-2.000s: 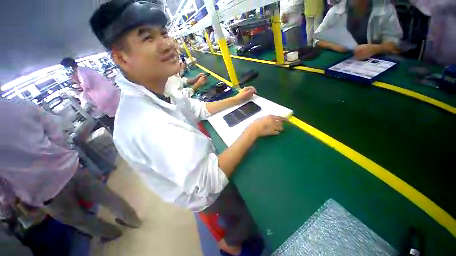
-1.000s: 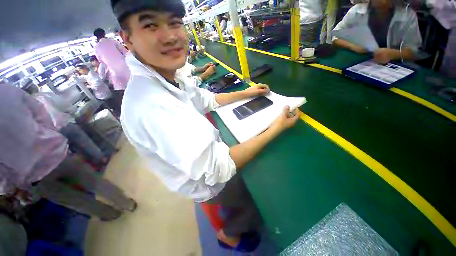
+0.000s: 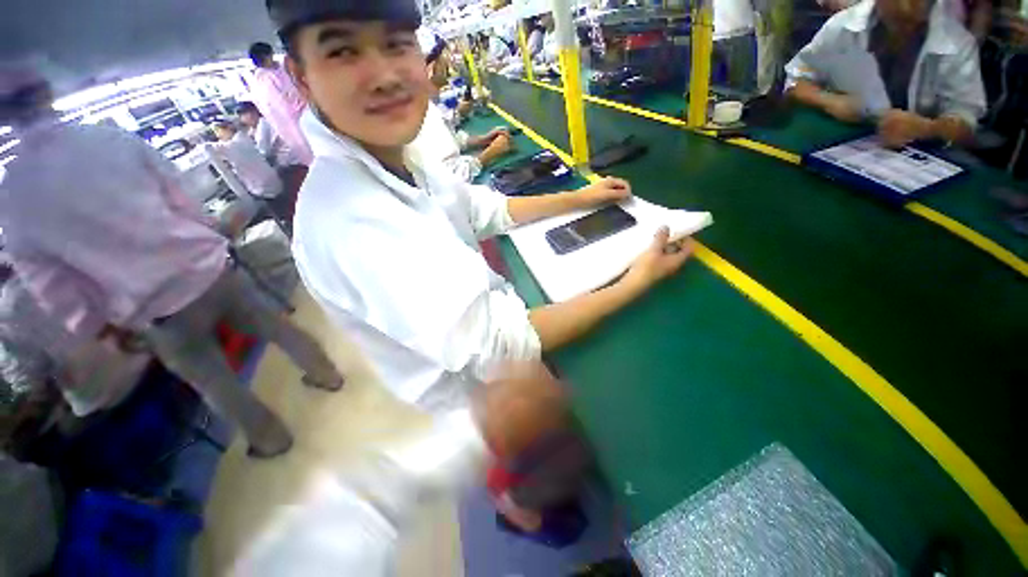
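My left hand (image 3: pixel 524 415) is raised at the lower middle, strongly blurred, with a white sleeve reaching up from the bottom left. Its fingers and anything in them cannot be made out. My right hand is not in view. The bubble-wrap mat (image 3: pixel 767 521) lies on the green bench nearest me, cut off by the bottom edge, with nothing on its visible part. A dark object (image 3: pixel 938 559) beside it at the bottom right is cut off and unclear.
A neighbour in a white smock stands at the bench, both hands at a white pad (image 3: pixel 564 271) bearing a dark phone-like device (image 3: pixel 591 229). Yellow posts and tape line the bench. Across it, a person sits at a blue-edged tray (image 3: pixel 891 169) with papers. People stand at left.
My left hand and sleeve have come into view. The camera view has shifted, moving the neighbour and pad rightward and up. The neighbour's nearer hand has moved to the pad's raised edge.
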